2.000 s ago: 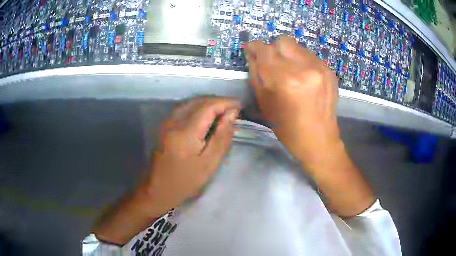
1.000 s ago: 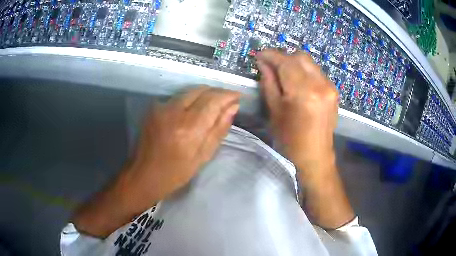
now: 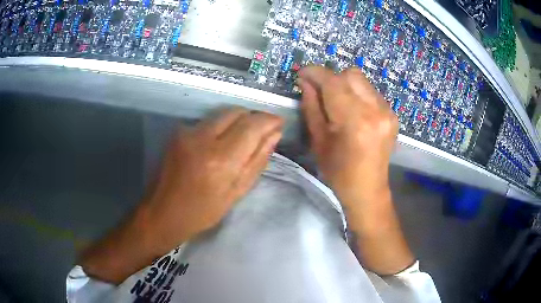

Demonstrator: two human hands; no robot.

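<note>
A populated circuit board panel (image 3: 379, 53) with rows of blue, red and white parts lies along the pale rail (image 3: 148, 78). My right hand (image 3: 350, 127) is over the near edge of this panel, thumb and fingertips pinched together at the board surface; whether a part is between them cannot be told. My left hand (image 3: 216, 165) is in front of the rail, back up, fingers curled with thumb and fingertips close together. Its palm is hidden, and nothing shows between its fingers.
Another populated panel (image 3: 89, 29) lies to the left, beyond a plain silvery plate (image 3: 222, 26) with a dark strip. A green pile (image 3: 505, 38) is beyond the far rail, upper right. A blue object (image 3: 465, 201) is below the rail, right.
Against two seconds ago, the view has shifted and my left hand has turned over, hiding the dark green thing seen at its fingers. My right fingertips stay at about the same board spot.
</note>
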